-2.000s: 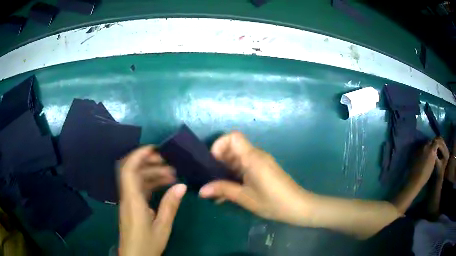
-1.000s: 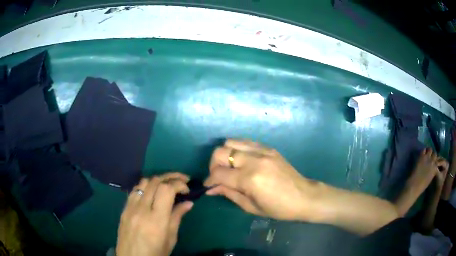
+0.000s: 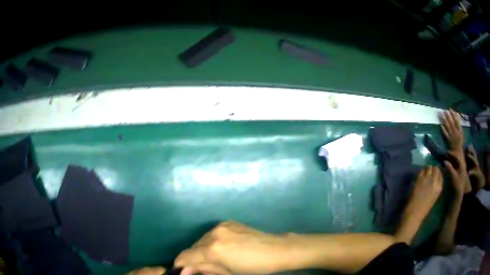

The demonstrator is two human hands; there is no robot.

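Note:
My right hand [image 3: 225, 250] is at the bottom centre, its fingers cut off by the lower edge. My left hand [image 3: 148, 270] shows only as a sliver at the bottom edge beside it. A small bit of a dark piece [image 3: 173, 271] shows between the two hands; most of it is out of the picture. A small stack of dark blanks [image 3: 94, 215] lies fanned on the green worktop [image 3: 258, 209], left of my hands. The larger pile of dark blanks [image 3: 24, 201] lies at the far left, partly cut off.
A white rail [image 3: 161, 105] runs across behind the worktop. Beyond it, the green belt [image 3: 139, 64] carries several folded dark pieces [image 3: 207, 47]. A white tab [image 3: 343, 150] and another dark pile [image 3: 392, 172] are at right. Other people's hands [image 3: 427, 185] are at the right.
The view has tilted up, so more belt shows and my hands sit lower, mostly cut off. The dark piece stays between my hands. Another person's hand now reaches to the rail.

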